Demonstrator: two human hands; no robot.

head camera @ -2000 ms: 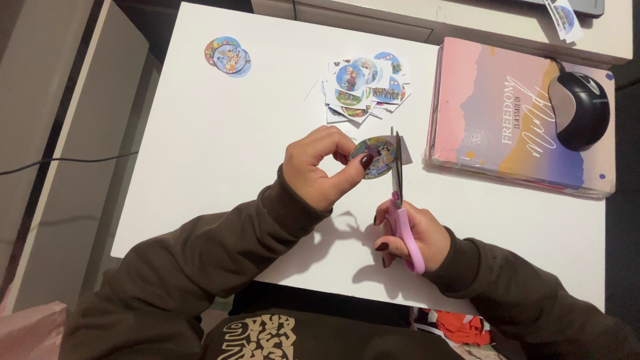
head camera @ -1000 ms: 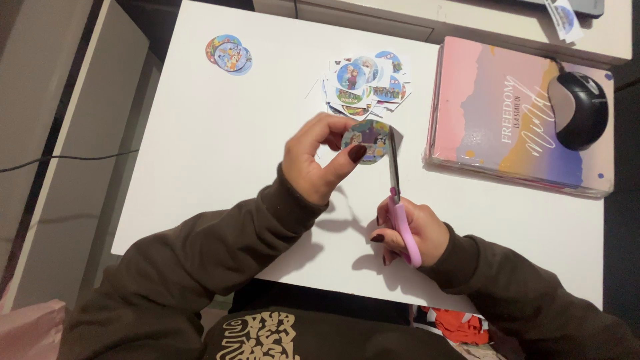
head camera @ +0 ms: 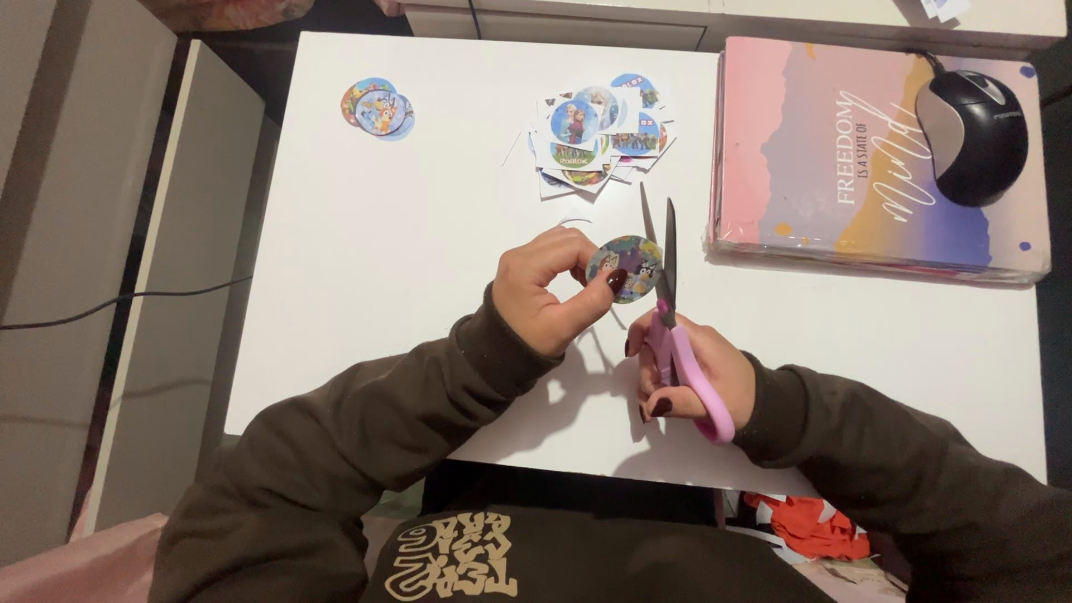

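Note:
My left hand [head camera: 557,289] pinches a round printed paper cutout [head camera: 626,266] with cartoon figures between thumb and fingers, over the middle of the white table. My right hand [head camera: 691,368] is in the handles of pink-handled scissors [head camera: 667,289]. The blades point away from me and stand apart, just right of the cutout's edge. Beyond my hands is a loose pile of printed paper pieces [head camera: 574,126] with round pictures, many with white margins. Several round cutouts [head camera: 379,112] overlap at the table's far left. A thin paper sliver [head camera: 576,221] lies just beyond my left hand.
A shrink-wrapped planner or notebook stack [head camera: 787,159] with a pastel cover lies on the right of the white table [head camera: 335,276], a black computer mouse [head camera: 980,134] on top. A black cable [head camera: 126,297] runs at the left. Red and white scraps [head camera: 812,528] are below the table's near edge.
The scissor blades have opened wider. The cutout has turned in my left hand since two seconds ago, and the white paper then beside the blades is no longer attached to it.

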